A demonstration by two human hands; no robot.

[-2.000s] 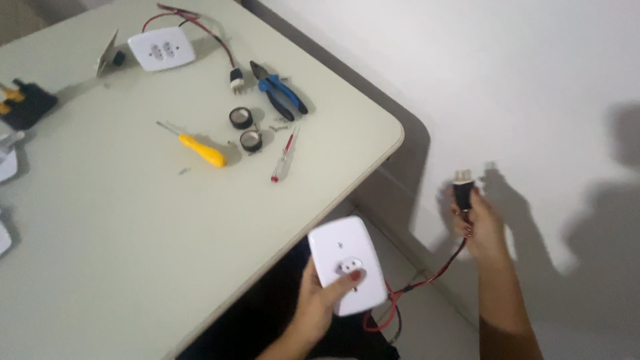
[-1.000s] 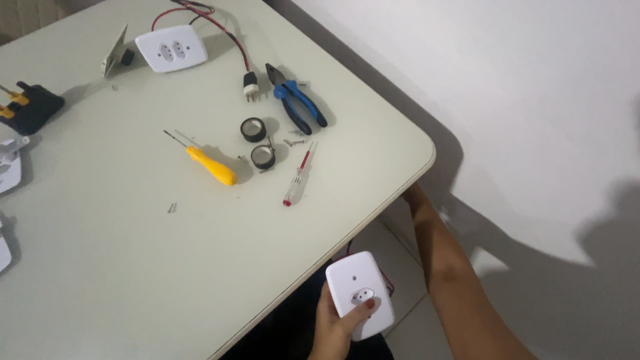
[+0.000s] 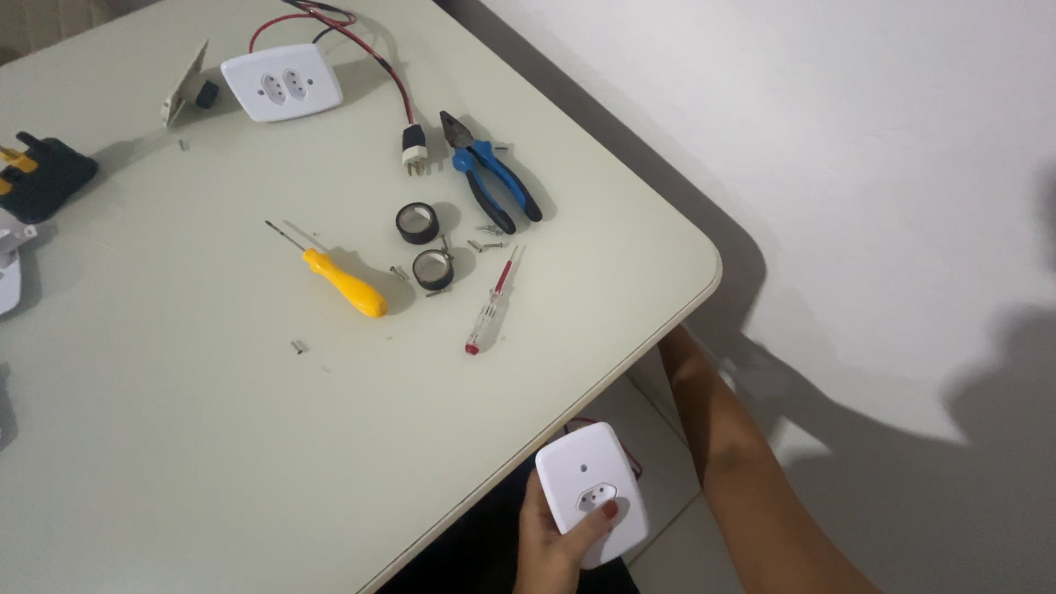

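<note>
My left hand grips a white single-socket outlet box beside the table's edge, its thumb on the plate by the socket. A red and black cable comes out behind the box. My right forearm reaches below the table's corner, and the hand itself is hidden under the tabletop. On the table lie combination pliers with blue and black handles, a yellow-handled screwdriver, a voltage tester screwdriver and two rolls of tape, with several screws around them.
A white double-socket box with a red and black cable ending in a plug stands at the back. Left of it a plate leans at a tilt. A black and yellow object is at the left edge. A wall borders the right side.
My right hand, which held up the black and white plug beside the wall, has gone down under the table's corner. My left hand still holds the outlet box. The view has shifted somewhat.
</note>
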